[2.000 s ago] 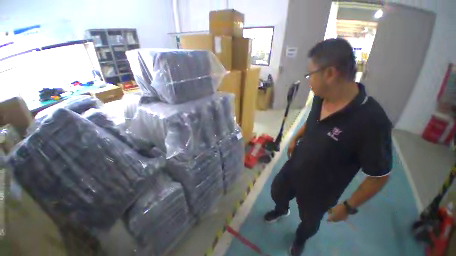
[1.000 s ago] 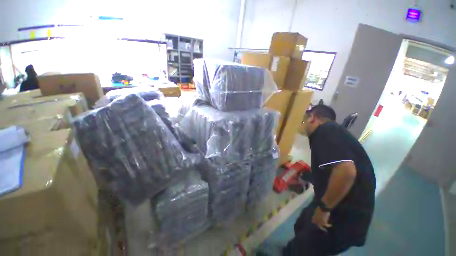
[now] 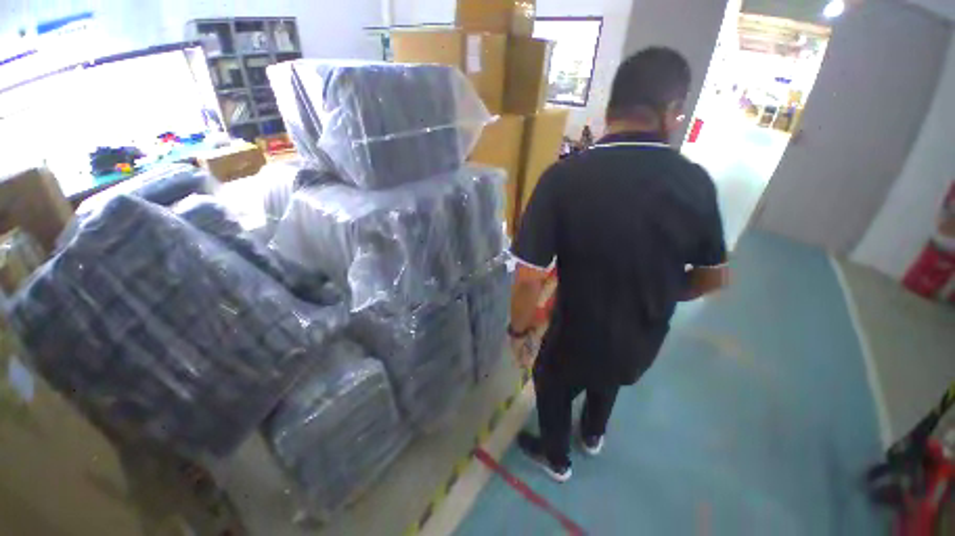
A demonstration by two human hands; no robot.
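Neither of my hands is in the picture. Several plastic-wrapped bundles of dark packed goods stand nearest in front of me, at the left and middle. One wrapped bundle (image 3: 382, 120) lies on top of the pile. A wide wrapped bundle (image 3: 403, 236) is under it, with more bundles below. A large wrapped bundle (image 3: 157, 325) leans tilted at the left. A lower wrapped bundle (image 3: 340, 429) stands on the floor side, in front of the leaning one. What lies under it is hard to tell.
A person (image 3: 628, 241) in a black shirt stands on the blue-green aisle (image 3: 733, 419), back to me. Brown cartons (image 3: 503, 73) are stacked behind the bundles. A carton (image 3: 52, 440) is at the left edge. A red and black pallet jack (image 3: 922, 482) is cut off at the right edge.
The person straightened from a bent posture, turned their back to me and stands closer to the bundles. The view swung away and back. The bundles look unmoved.
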